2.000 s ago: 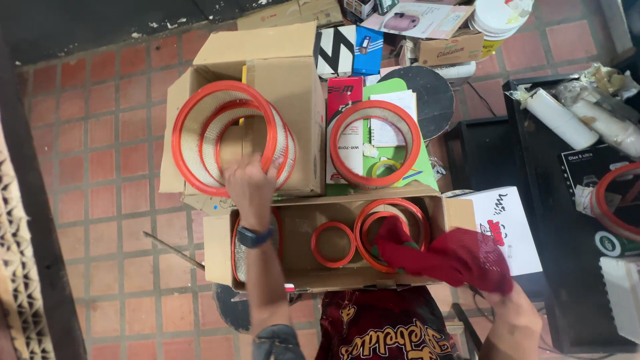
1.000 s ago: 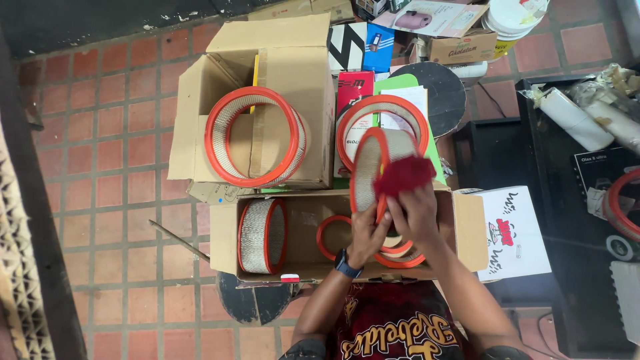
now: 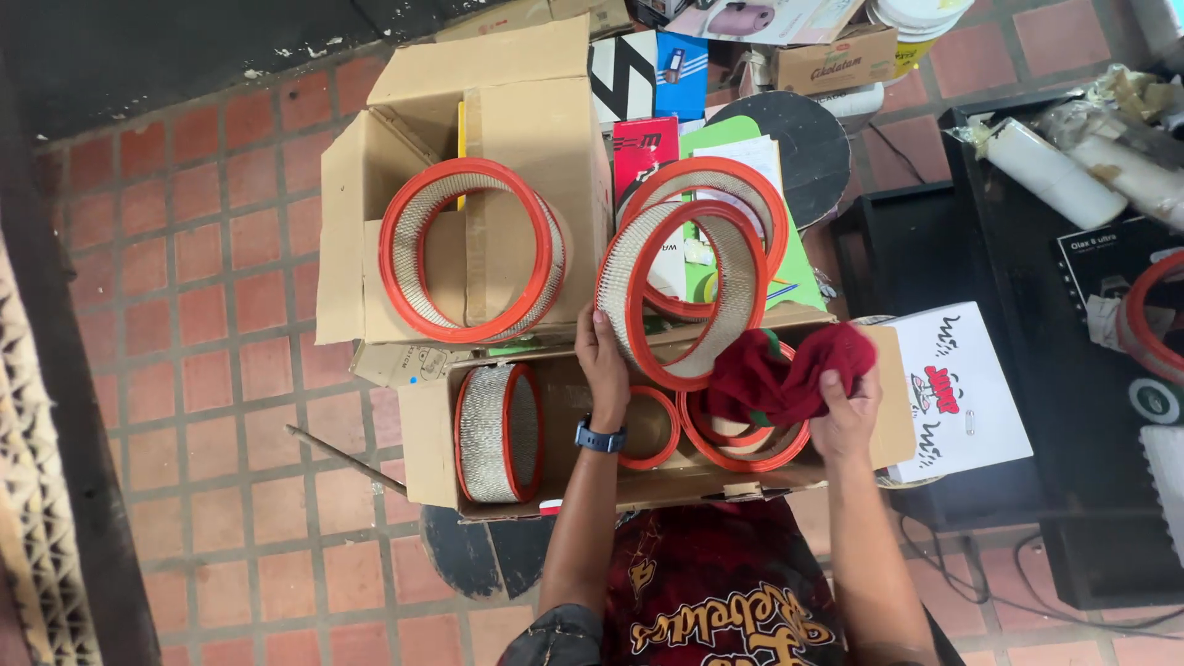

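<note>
My left hand (image 3: 603, 356) grips the outer side of a round air filter (image 3: 638, 287) with orange-red rims and a pleated mesh wall, tilted above the open long cardboard box (image 3: 430, 435). A dark red cloth (image 3: 786, 375) is held in my right hand (image 3: 846, 412), close to that filter's lower right rim. Inside the long box, one filter (image 3: 499, 433) stands on its side at the left, a smaller orange ring (image 3: 673, 435) lies in the middle, and nested filters (image 3: 754, 462) are at the right, partly hidden by the cloth.
Another filter (image 3: 393, 268) rests on a larger cardboard box (image 3: 546, 120). Behind the held filter, one more (image 3: 775, 208) lies over papers and a green sheet (image 3: 805, 277). A white printed box (image 3: 990, 398) sits right of the long box, near a black table (image 3: 1008, 268).
The held filter has moved up and left from over the long box's right part. My right hand, with the cloth, has moved away from my left hand toward the right.
</note>
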